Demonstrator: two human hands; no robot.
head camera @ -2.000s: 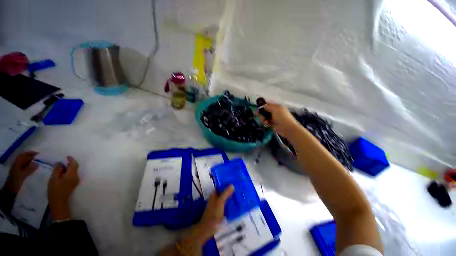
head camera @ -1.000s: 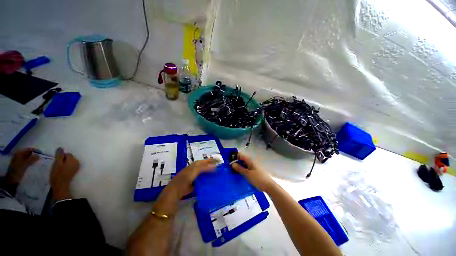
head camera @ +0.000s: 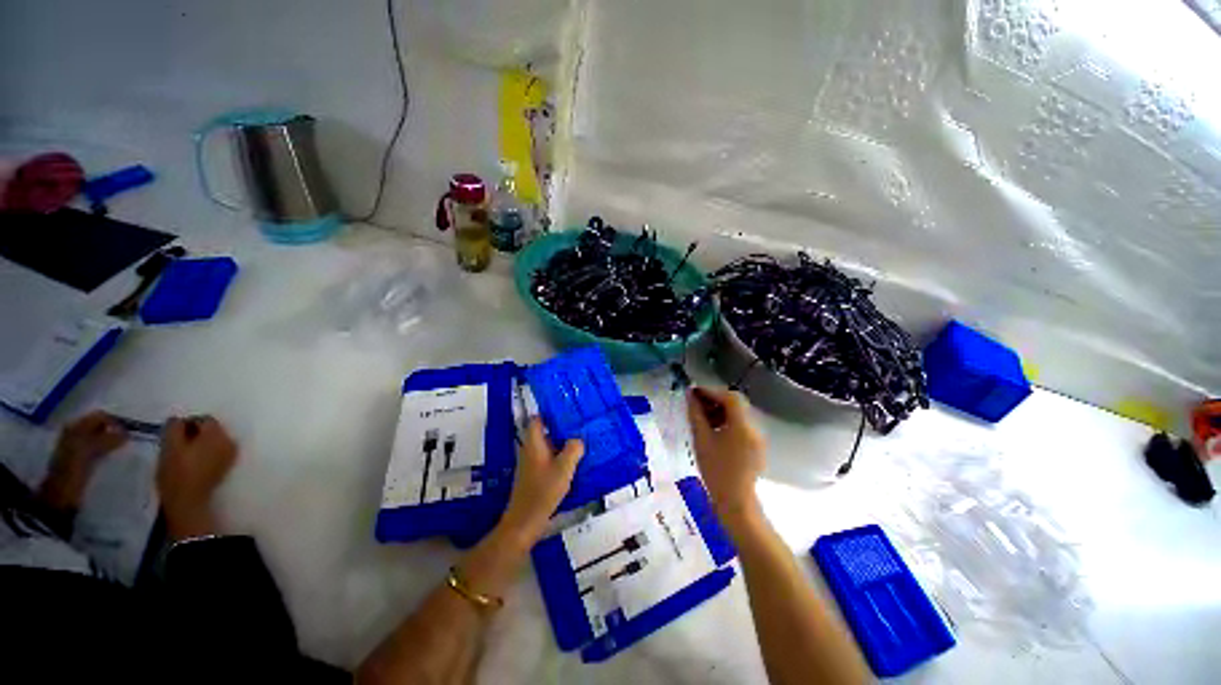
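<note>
My left hand (head camera: 540, 484) holds a blue blister tray (head camera: 581, 410) tilted, recesses up, above the boxes. My right hand (head camera: 727, 435) is just right of the tray, fingers closed on a black USB cable (head camera: 680, 375) whose end shows above the fingertips; the rest is hidden in the hand. Flat printed retail boxes with blue edges lie below: one box (head camera: 435, 462) on the left, another box (head camera: 640, 559) in front. The teal basin (head camera: 620, 353) and the grey basin (head camera: 782, 388), both heaped with black cables, stand behind.
A blue tray (head camera: 884, 601) lies at right beside clear plastic pieces (head camera: 998, 535). A blue tray stack (head camera: 976, 371) is near the wall. A steel kettle (head camera: 283, 177) and a red-capped bottle (head camera: 466, 225) stand at back left. Another person's hands (head camera: 196, 462) hold a box at left.
My right hand went from the teal basin to the tray, then moved slightly right of it with a cable. The tray is now lifted and tilted, uncovering the front box.
</note>
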